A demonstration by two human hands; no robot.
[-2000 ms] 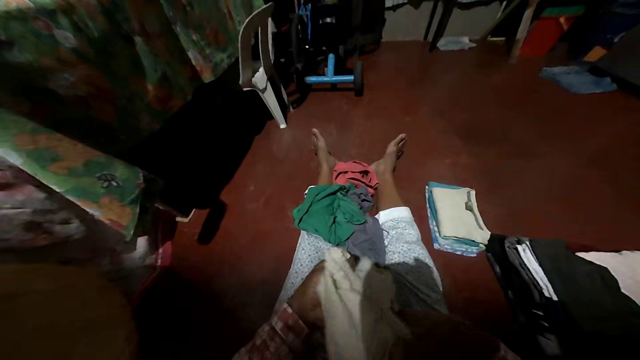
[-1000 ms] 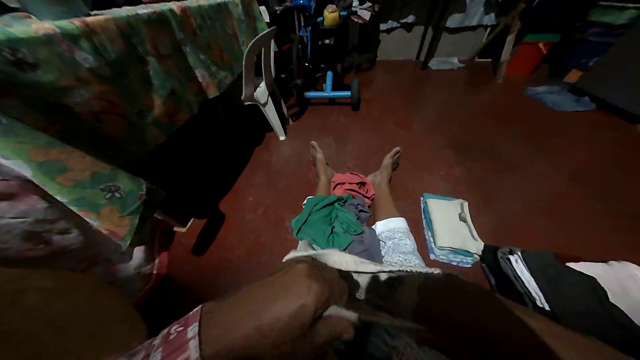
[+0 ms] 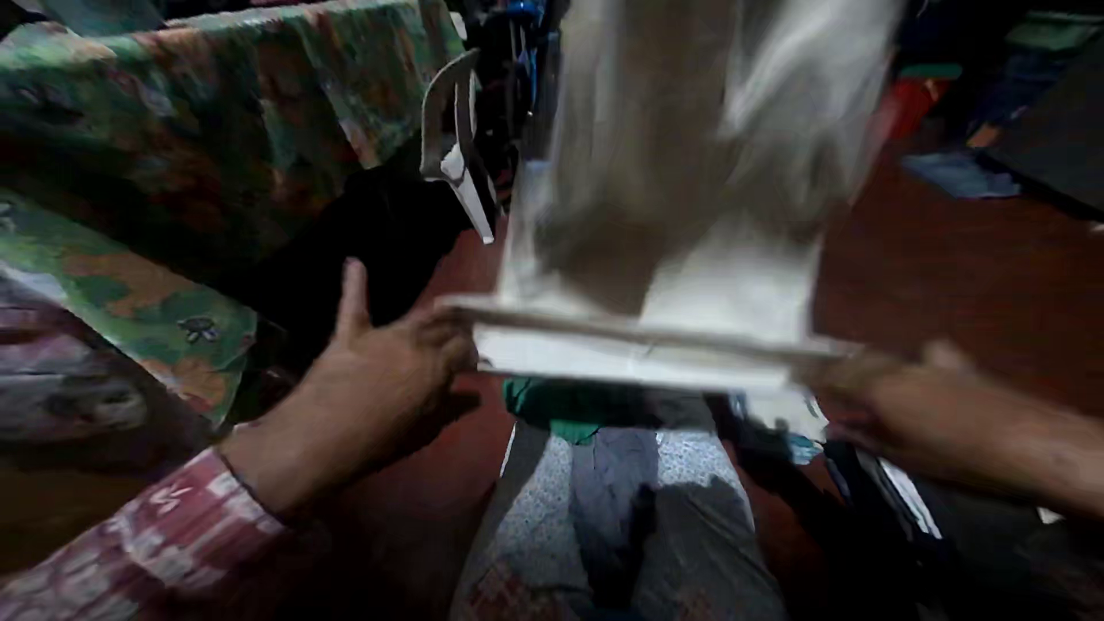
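A cream-coloured garment, blurred by motion, is stretched between my hands in front of me, its body flung upward. My left hand grips the left end of its hem, thumb raised. At the hem's right end my right hand is closed on the fabric, also blurred. Under the garment, a green cloth and a grey cloth lie over my lap, on patterned light shorts. The garment hides my feet.
To the left stands a table with a floral green tablecloth, beside a white plastic chair. Dark folded clothes lie on the red floor at the lower right, near a partly hidden light folded pile. A blue cloth lies farther back.
The cream garment, bunched over my lap two seconds ago, is now raised and spread out. Both hands have moved apart and hold opposite ends of its hem.
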